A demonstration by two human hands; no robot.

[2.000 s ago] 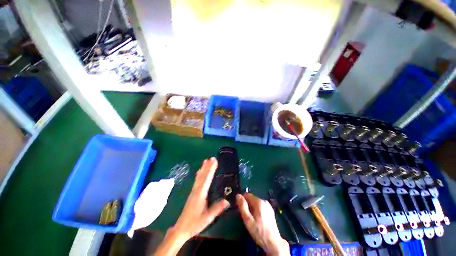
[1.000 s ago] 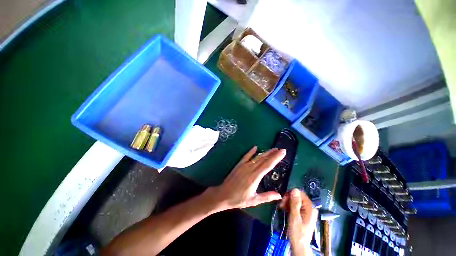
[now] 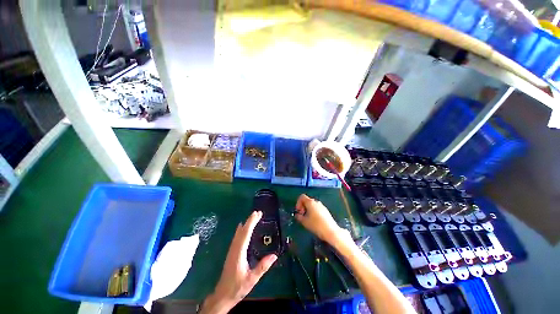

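Note:
A long black lock housing (image 3: 266,211) lies hollow side up on the green mat, with a small brass part (image 3: 267,240) seated near its lower end. My left hand (image 3: 238,262) rests on the housing's left side, fingers along the edge and thumb at the lower end. My right hand (image 3: 314,216) is to the right of the housing, its fingers curled together over the mat where small wire pieces lie. Whether it holds a small piece cannot be told. Two pairs of pliers (image 3: 299,270) lie on the mat below my right hand.
Blue tray (image 3: 110,239) with brass cylinders and a white cloth (image 3: 174,264) at left. Divided cardboard box (image 3: 202,174), blue bins (image 3: 255,154) and white grease tub (image 3: 330,160) stand behind. Rows of black housings (image 3: 423,230) are at right. My right forearm largely hides the hammer.
My right hand has left the housing's lower end and moved forward and right over the mat. My left hand still holds the housing. The camera view has tilted and turned back.

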